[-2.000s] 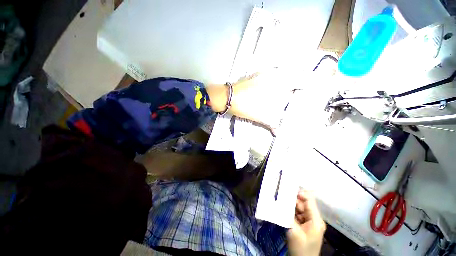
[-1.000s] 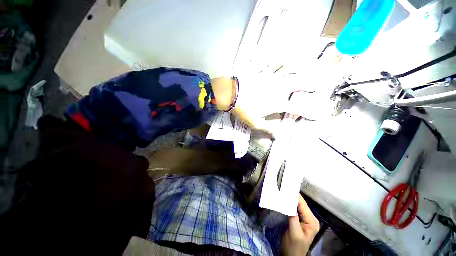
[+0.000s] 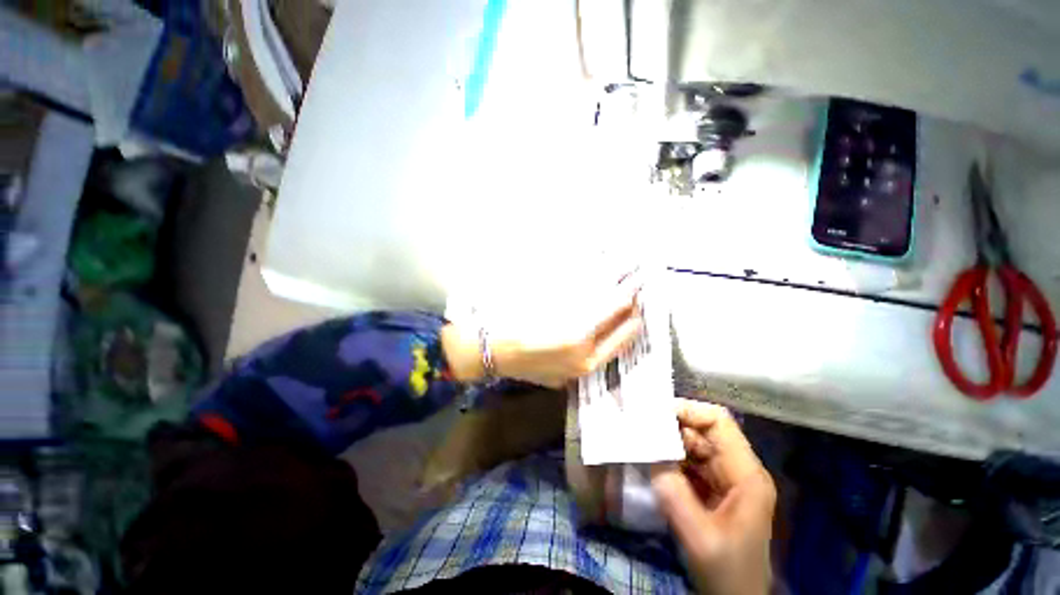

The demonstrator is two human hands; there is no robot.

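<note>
A white striped fabric piece (image 3: 628, 413) hangs over the front table edge below the needle area, its upper part washed out by glare. My left hand (image 3: 599, 349) lies on the piece's upper left side, fingers bent; glare hides whether it grips. My right hand (image 3: 723, 488) holds the lower right edge of the piece between thumb and fingers. A tan layer shows along the piece's left side. The presser foot and needle area (image 3: 674, 169) is above the hands, partly lost in glare.
A teal-edged smartphone (image 3: 866, 180) lies right of the needle area. Red-handled scissors (image 3: 996, 320) lie farther right near the front edge. A thin blue object (image 3: 482, 58) is at the top. Fabric bundles (image 3: 265, 70) hang at the far left. Green bags (image 3: 128, 337) are on the floor at left.
The view has turned and shifted, so the phone and scissors sit higher. The phone screen is now lit. My left hand is nearer my right hand, and less of the striped piece shows.
</note>
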